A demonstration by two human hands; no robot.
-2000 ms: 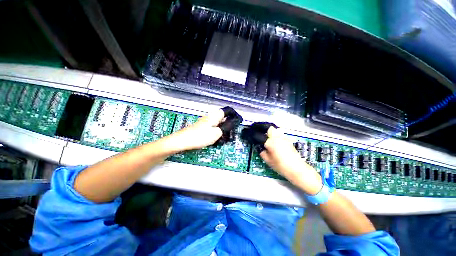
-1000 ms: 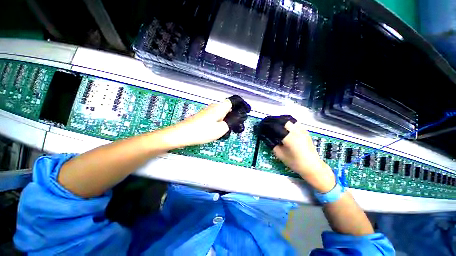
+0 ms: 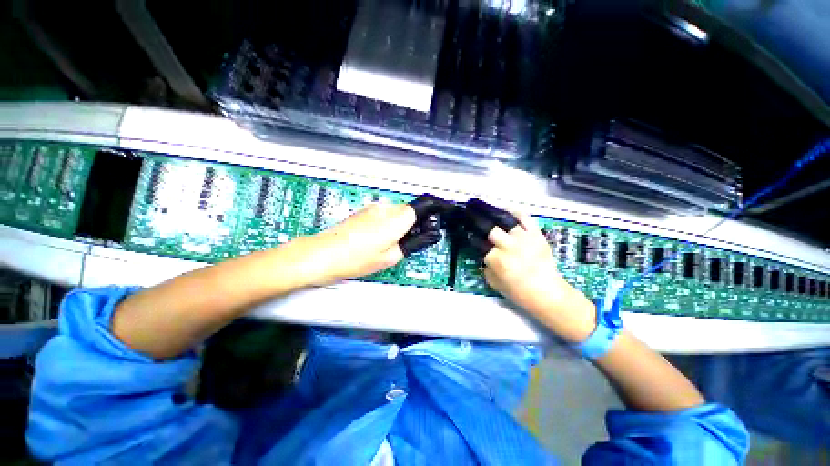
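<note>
A long row of green circuit boards (image 3: 300, 214) runs across the view, with black blocks fitted on the boards to the right. My left hand (image 3: 387, 235), with black finger cots, is over the boards at the middle, thumb and fingertips curled close together. My right hand (image 3: 514, 246), also with black finger cots, is just right of it over the boards, its fingertips near the left ones. The fingertips are dark and blurred, so I cannot tell whether either hand holds a small component. A light blue wrist strap (image 3: 602, 335) is on my right wrist.
Behind the white rail (image 3: 300, 155) lies a dark shiny component tray (image 3: 482, 118) with a grey-white label (image 3: 391, 55) on it. Lower stacked trays (image 3: 664, 173) are to its right. A blue cord (image 3: 774, 189) runs from the strap toward the right. A dark gap (image 3: 109, 196) shows between boards at left.
Both hands remain over the same part of the boards. The right fingertips have moved closer to the left ones. The camera view has shifted slightly.
</note>
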